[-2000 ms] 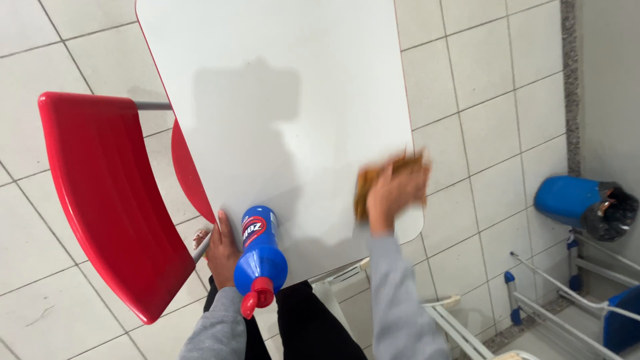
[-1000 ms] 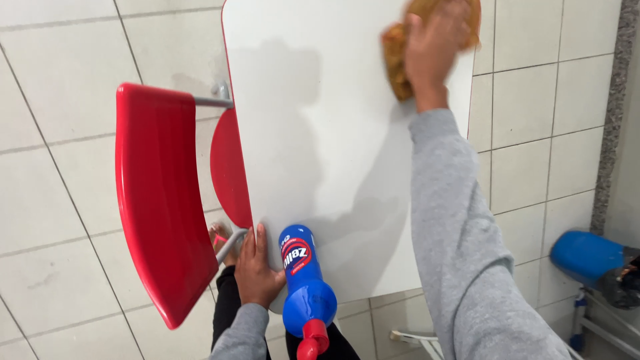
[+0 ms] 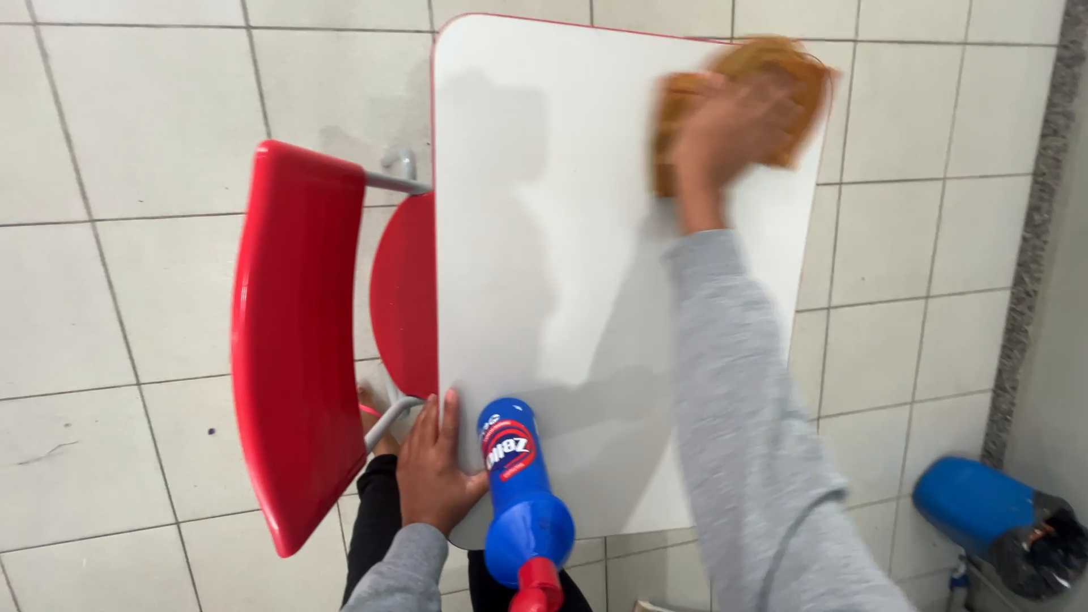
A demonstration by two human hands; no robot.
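My right hand (image 3: 735, 127), blurred by motion, presses an orange-brown cloth (image 3: 676, 93) against the white tabletop (image 3: 586, 280) at its far right corner. The cloth spreads out on both sides of my fingers and reaches the table's edge. At the near left corner my left hand (image 3: 438, 463) rests on the table edge, fingers apart, holding nothing. Just right of its thumb stands a blue plastic cleaner bottle (image 3: 527, 510) with a red cap and a red label.
A red chair (image 3: 297, 348) with grey metal legs is at the table's left side, its round seat partly under the top. Light tiles (image 3: 170, 297) cover the floor. A blue bin (image 3: 973, 510) with a black liner lies at the lower right, near the wall.
My right hand has moved with the cloth from the table's near right side to its far right corner. My left hand stays at the near left edge beside the bottle. The view has shifted.
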